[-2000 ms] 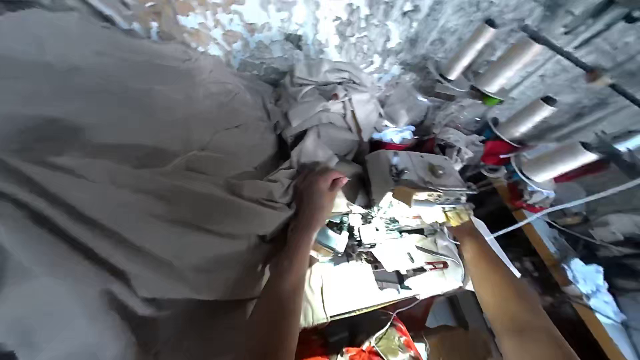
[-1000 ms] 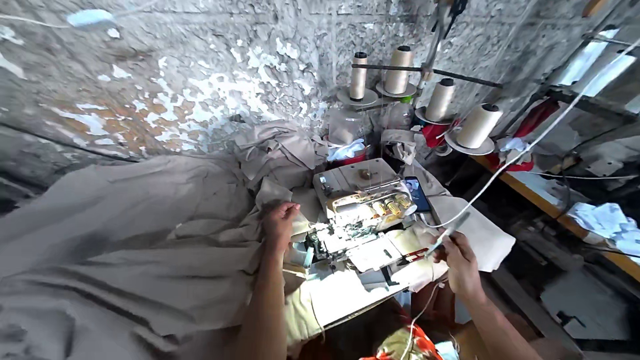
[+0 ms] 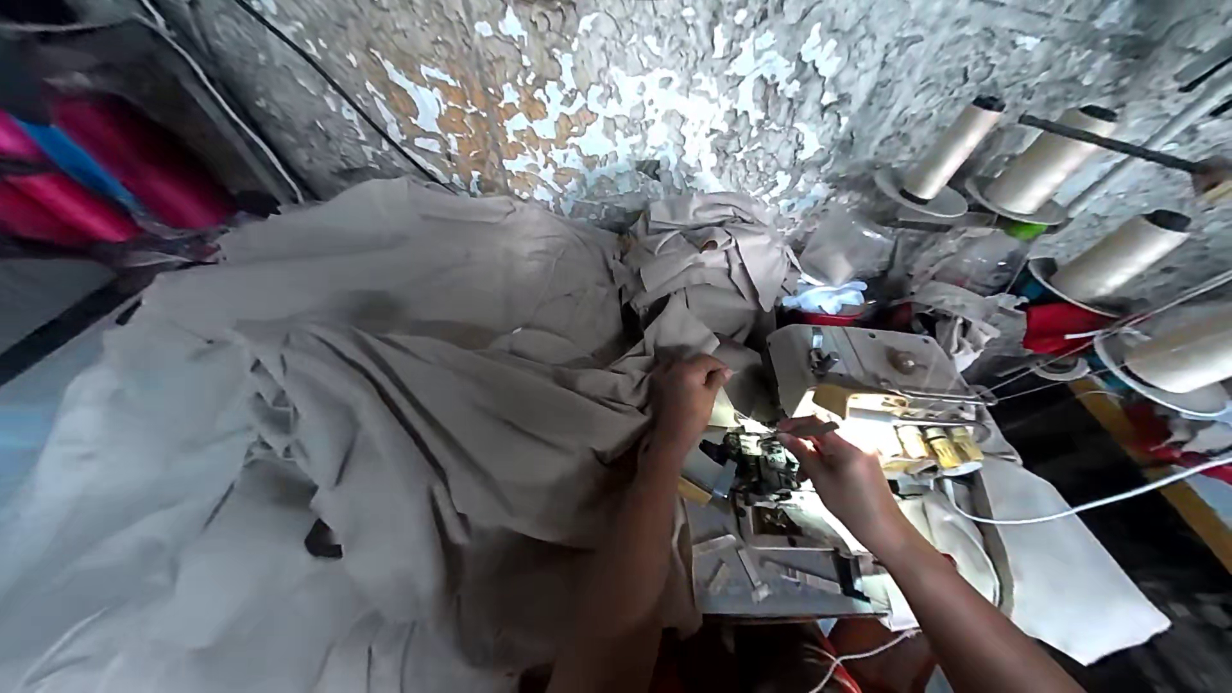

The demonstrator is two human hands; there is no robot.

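An overlock sewing machine (image 3: 881, 371) stands right of centre, its lit thread-and-looper area (image 3: 765, 462) exposed at the front. My left hand (image 3: 685, 399) is curled beside the machine's left side, against a large grey-beige cloth (image 3: 462, 404); what its fingers hold is hidden. My right hand (image 3: 842, 472) reaches in over the lit mechanism, its fingers pinching a slim dark tool (image 3: 807, 428), perhaps tweezers. Pale thread (image 3: 757, 423) seems to run between the two hands, but its ends are unclear.
Several thread cones (image 3: 1049, 164) stand behind and right of the machine. Bunched cloth (image 3: 712, 250) lies against the peeling wall (image 3: 616, 106). A white cord (image 3: 1088, 505) crosses at right, above a pale cloth panel (image 3: 1059, 568). Red and blue material (image 3: 106, 173) is at far left.
My right hand has moved from the machine's right side to its lit mechanism, close to my left hand, with the slim tool in it. The view has swung left.
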